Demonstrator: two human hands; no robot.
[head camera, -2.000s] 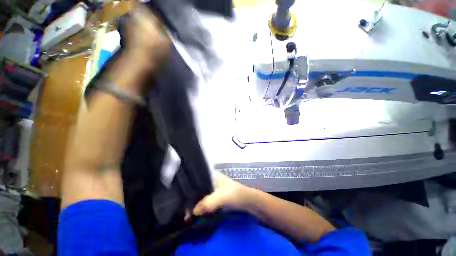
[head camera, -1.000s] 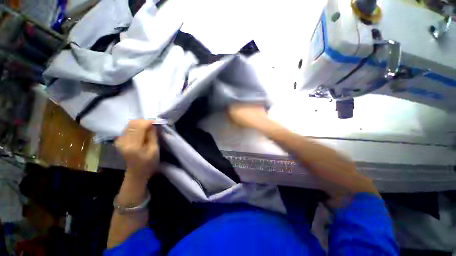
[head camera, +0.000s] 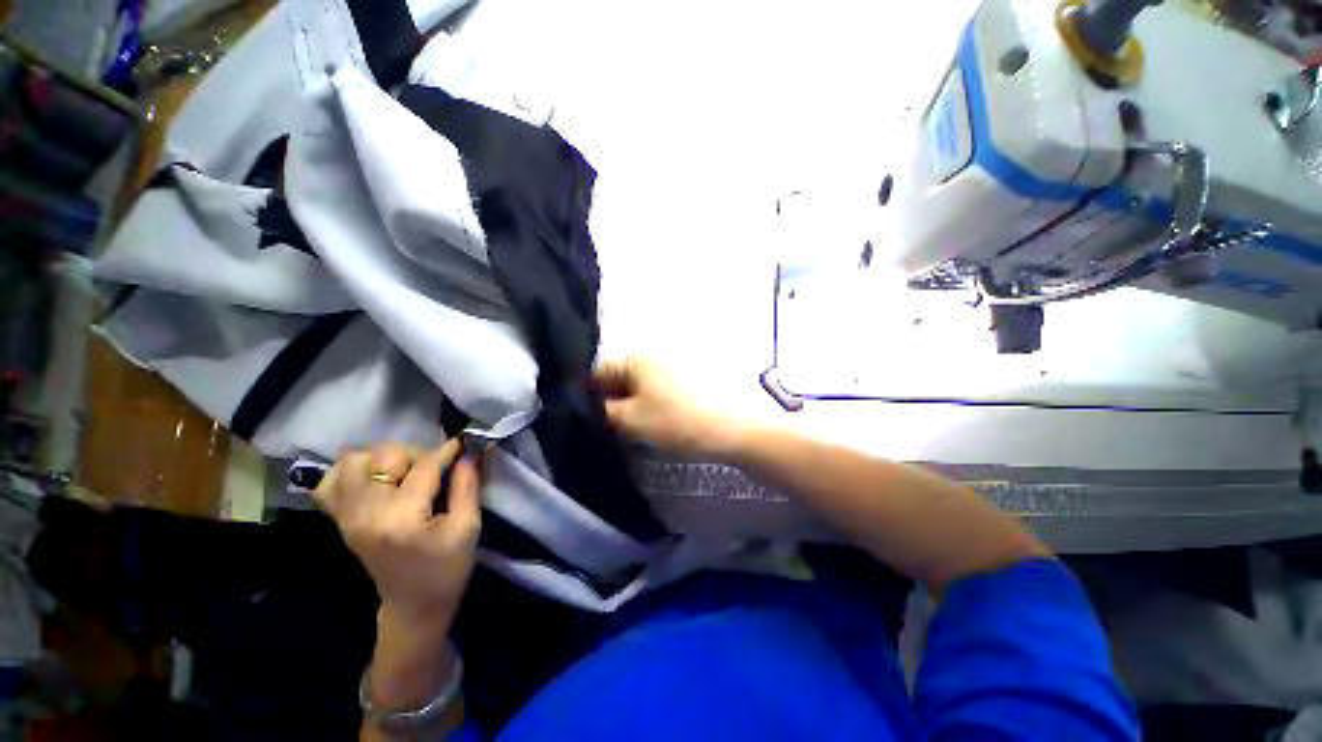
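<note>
A light grey garment (head camera: 392, 319) with black panels lies heaped on the left of the white table, its lower part hanging over the front edge. My left hand (head camera: 406, 515), with a ring and a bracelet, pinches a folded grey edge between thumb and fingers. My right hand (head camera: 638, 406) is at the right side of the garment, its fingertips on the black fabric (head camera: 544, 232); the fingertips are partly hidden. The sewing machine head (head camera: 1073, 174) stands to the right, apart from the garment.
A printed ruler (head camera: 870, 490) runs along the front edge of the white table. A brown wooden surface (head camera: 160, 420) is at the left. Dark items are stacked at the far left. Grey and black cloth (head camera: 1203, 623) hangs or lies at the lower right.
The garment, first turned black side up, then spread grey side up, now has black fabric laid along its right side. My right hand has moved down and left from under the raised cloth.
</note>
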